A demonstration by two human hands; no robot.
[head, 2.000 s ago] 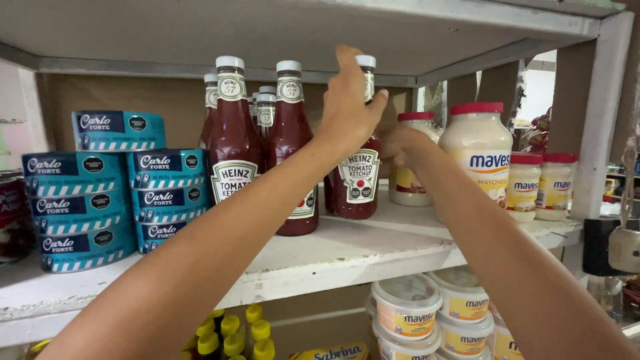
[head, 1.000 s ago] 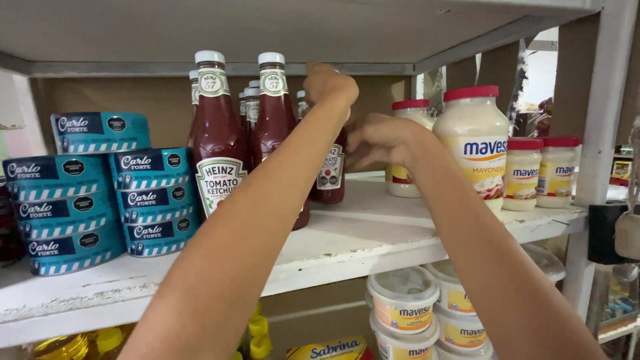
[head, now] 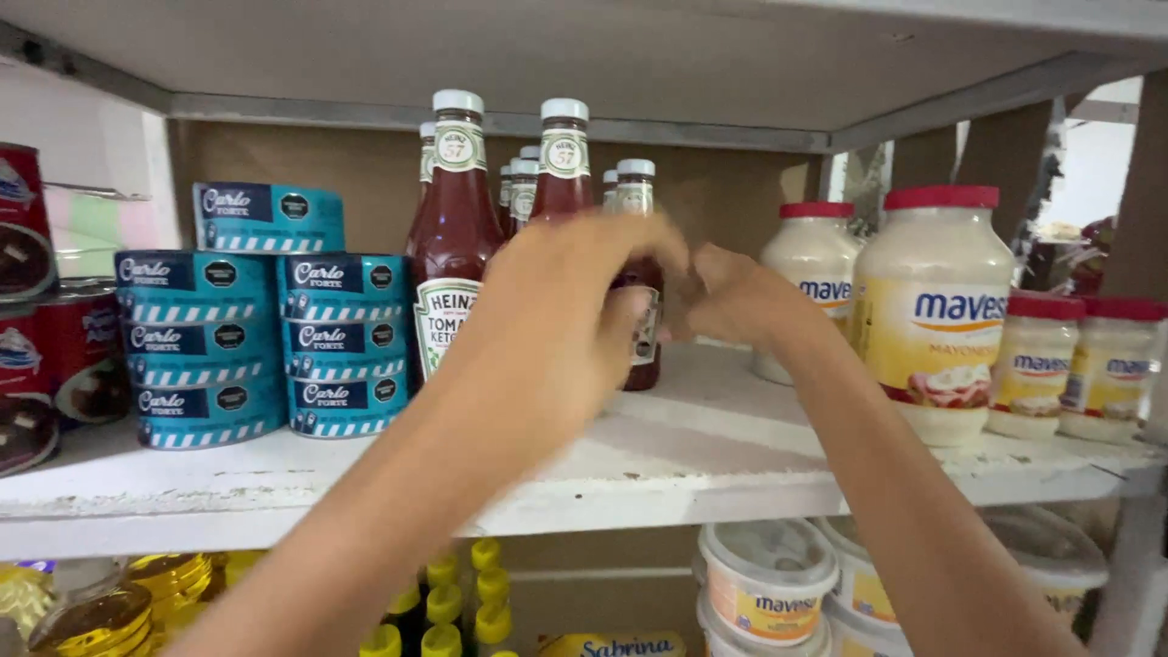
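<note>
Several Heinz ketchup bottles with white caps (head: 454,205) stand on a white shelf (head: 730,429). My left hand (head: 584,283), blurred, is raised in front of the front bottles, its fingers bent around the upper side of a ketchup bottle farther right (head: 643,342); whether it grips the glass cannot be told. Just to the right of that same bottle is my right hand (head: 730,292), fingers curled toward it and almost meeting the left fingertips. Large Mavesa mayonnaise jars with red lids (head: 940,319) stand right of my right hand.
Stacked blue Carlo Forte cans (head: 205,351) and dark red cans (head: 91,356) stand at the left. Small mayonnaise jars (head: 1040,365) are at the right. Overhead is another shelf board (head: 584,55). Below are Mavesa tubs (head: 766,584) and yellow-capped bottles (head: 493,593).
My left hand has come down from the bottle's cap level to in front of the front bottles. My right hand remains beside the right-hand bottle. The view has shifted left, showing dark red cans.
</note>
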